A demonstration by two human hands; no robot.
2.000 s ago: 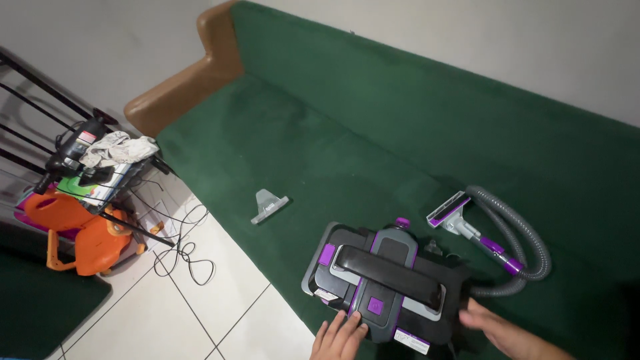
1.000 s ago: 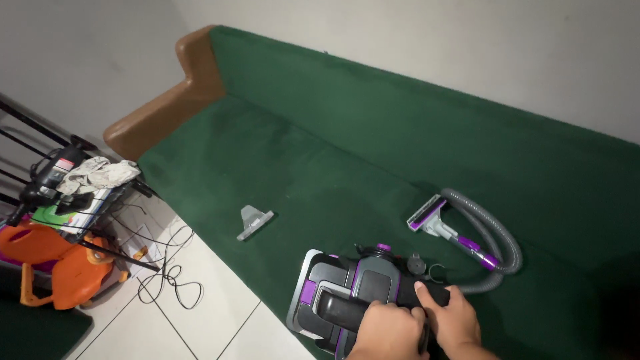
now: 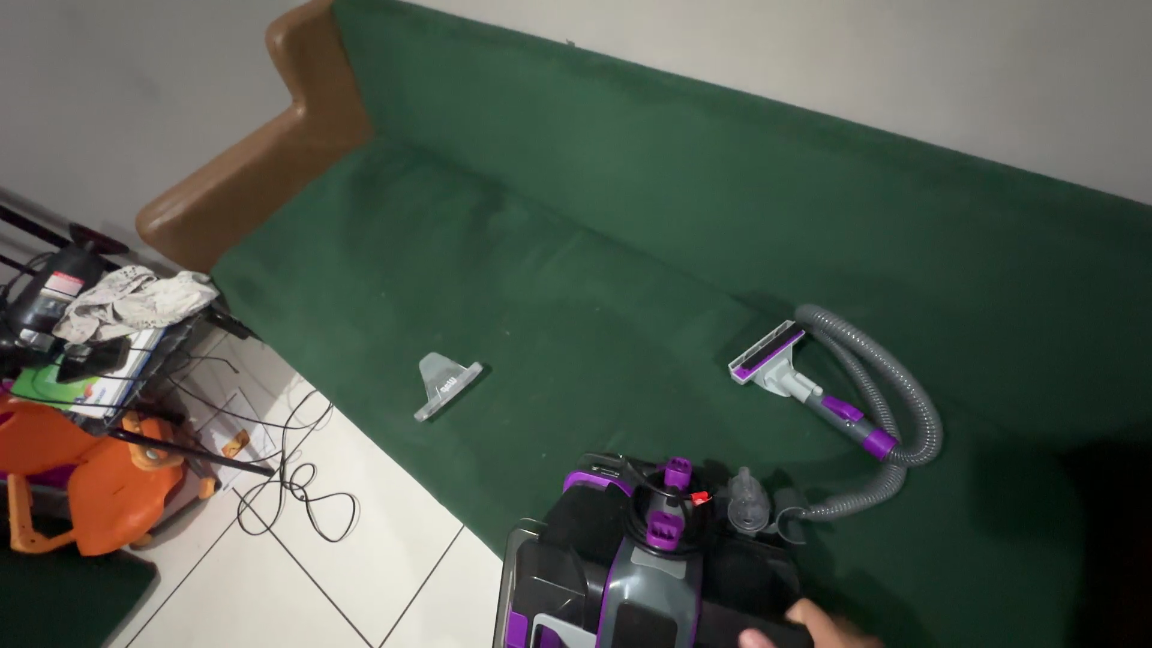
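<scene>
A portable carpet and upholstery cleaner [image 3: 652, 567], black, grey and purple, is at the bottom centre, over the sofa's front edge. Its black cord is wrapped round purple hooks. At the machine's lower right, my right hand [image 3: 814, 625] shows only in part, fingers around a black part of it. My left hand is out of view. The ribbed grey hose [image 3: 913, 396] loops over the seat to a grey and purple upholstery nozzle [image 3: 769, 360]. A clear plastic nozzle piece [image 3: 445, 387] lies on the seat to the left of the machine.
The green sofa [image 3: 558, 306] has a brown armrest [image 3: 243, 171] at its left end. Left of it stand a black rack [image 3: 189, 450] with a cloth [image 3: 135, 301] on top and an orange plastic chair [image 3: 126, 490]. A loose black cable [image 3: 292, 486] lies on the tiled floor.
The machine has been turned or tilted, so its cord-wrap side now shows. Both hands were on it a second ago; now the left is out of view and the right shows at the bottom edge.
</scene>
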